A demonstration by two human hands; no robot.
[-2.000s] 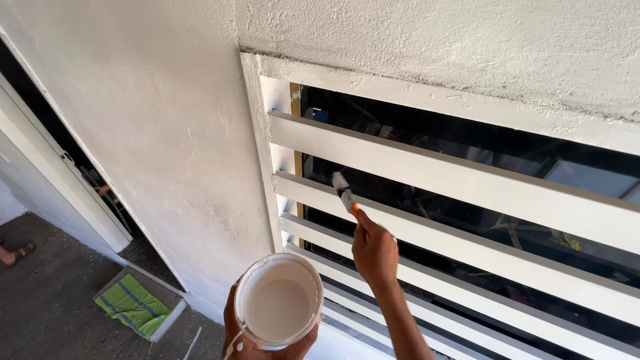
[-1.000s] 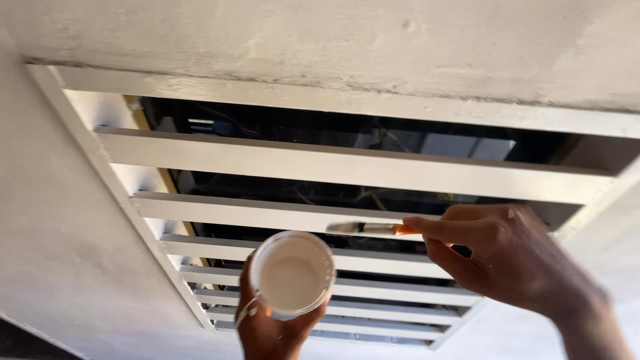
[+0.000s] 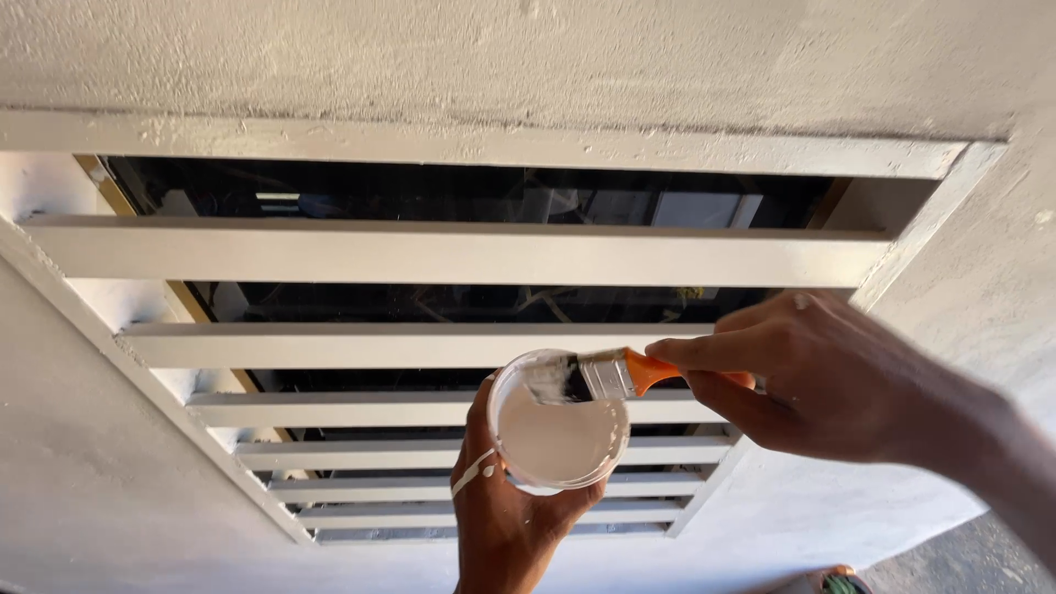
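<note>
My left hand (image 3: 516,511) grips a round plastic tub of white paint (image 3: 561,441) from below, with streaks of paint on the skin by the thumb side. In my right hand (image 3: 767,379) is a paintbrush (image 3: 609,375) with an orange handle and a metal ferrule. Its paint-coated bristles lie over the upper rim and opening of the tub; whether they touch the paint cannot be told. Behind both hands are the white horizontal slats (image 3: 462,254) of a window grille, set in a white frame (image 3: 495,144).
Dark window glass (image 3: 412,191) shows reflections behind the slats. Rough painted wall (image 3: 528,66) surrounds the frame. At the lower right, a potted plant (image 3: 841,582) stands near the grey floor (image 3: 957,553).
The brush was against a slat two seconds ago; it has come to the tub's opening. The tub remains in my left hand. The view has shifted toward the grille's right side.
</note>
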